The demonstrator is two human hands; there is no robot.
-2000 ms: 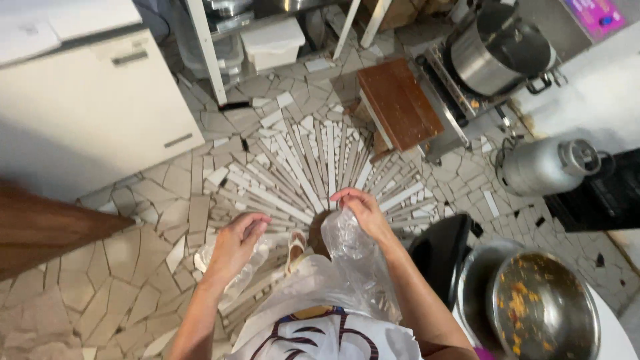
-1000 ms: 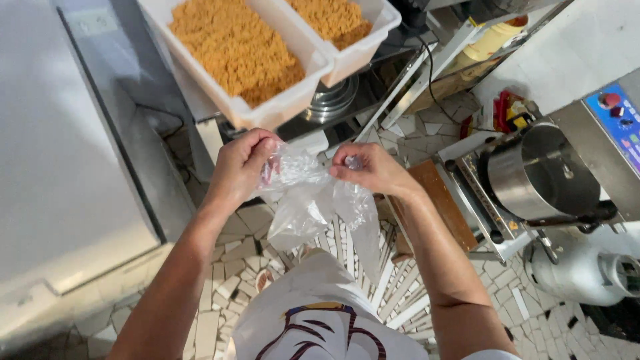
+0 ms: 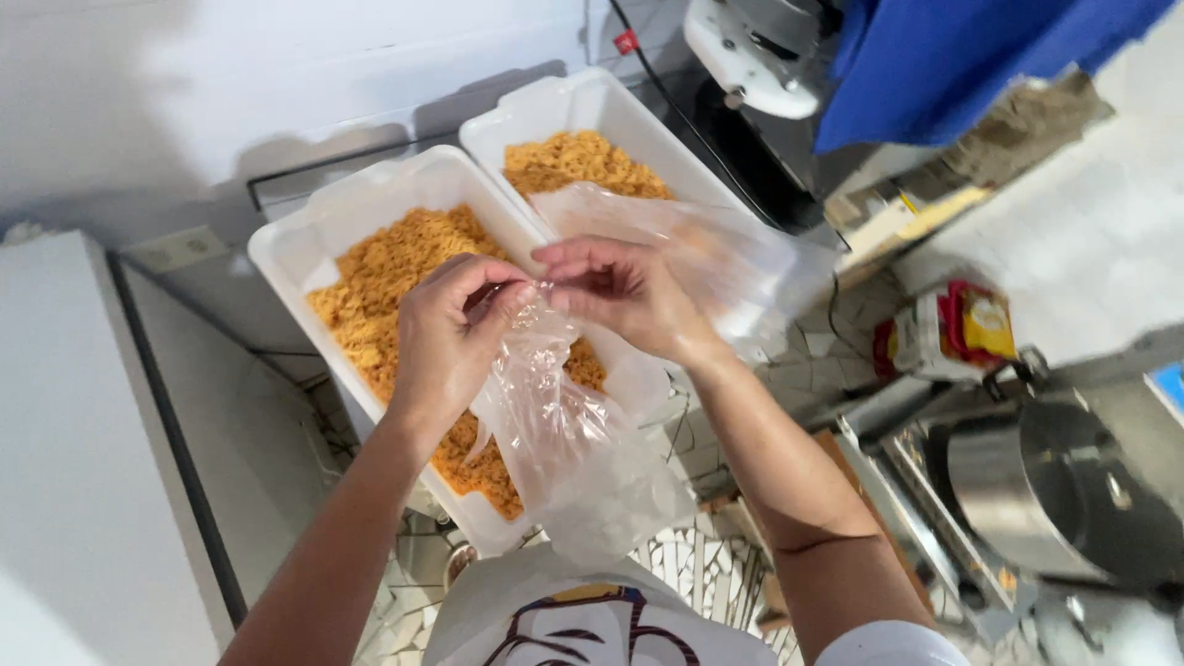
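Note:
My left hand (image 3: 458, 338) pinches the edge of a clear plastic bag (image 3: 564, 444) between thumb and fingertips. Close beside it, my right hand (image 3: 629, 296) has its thumb and fingers at the same gathered edge. The bag hangs down below both hands. Under them stands a white plastic tub (image 3: 277, 245) of orange, crumbly food (image 3: 398, 268). A second white tub (image 3: 481, 120) with similar food (image 3: 592, 162) is right beside it. Another sheet of clear plastic (image 3: 684, 240) lies across part of that tub and passes behind my right hand.
A white appliance (image 3: 83, 444) stands at the left. At the upper right are a white and black machine (image 3: 758, 55), a blue cloth (image 3: 962, 65) and a dark cable (image 3: 675, 106). A large steel pot (image 3: 1008, 481) sits on a burner at the lower right, near red and yellow packages (image 3: 980, 324).
The view has swung from the floor to the tubs. My hands, apart and lower two seconds ago, are now close together over the near tub with the clear bag between them.

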